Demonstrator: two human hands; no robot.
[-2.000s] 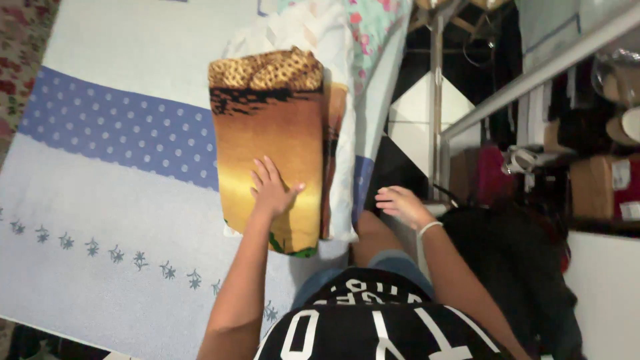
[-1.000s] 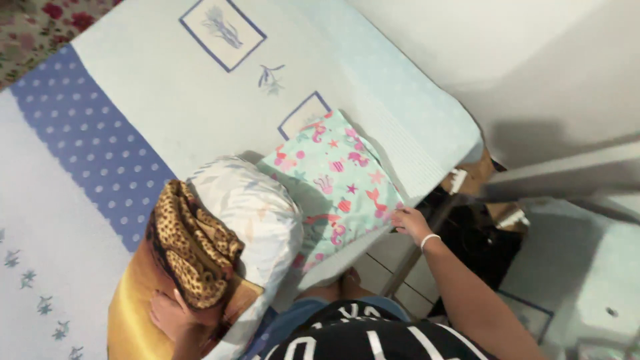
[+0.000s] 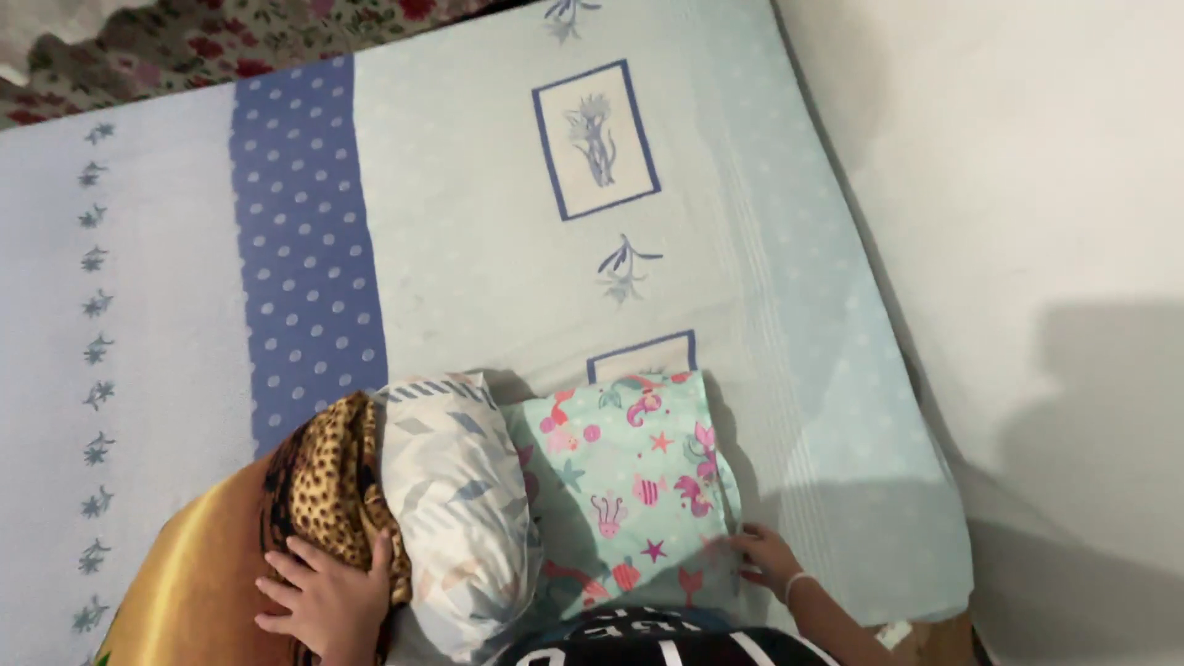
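My left hand [image 3: 328,592] lies with its fingers spread on a folded blanket [image 3: 194,555], golden brown with a leopard-print part [image 3: 335,472]. Against that blanket rests a white pillow [image 3: 453,509] with a grey and blue pattern. To its right is a mint-green pillow [image 3: 638,481] printed with starfish and other sea creatures. At the right edge of this pillow is my right hand [image 3: 763,555], its fingertips touching the fabric; whether they pinch it I cannot tell. A light band circles the right wrist.
A bed with a pale blue patterned sheet [image 3: 481,222] spreads under everything, crossed by a dark blue dotted band [image 3: 301,250]. A pale wall [image 3: 1017,185] runs along the right side. Red floral fabric [image 3: 222,46] shows beyond the far left edge.
The view has swung toward the wall end of the bed. My left hand has moved from the blanket's golden part to beside its leopard-print part. My right hand, earlier away from the bedding, is now at the mint-green pillow.
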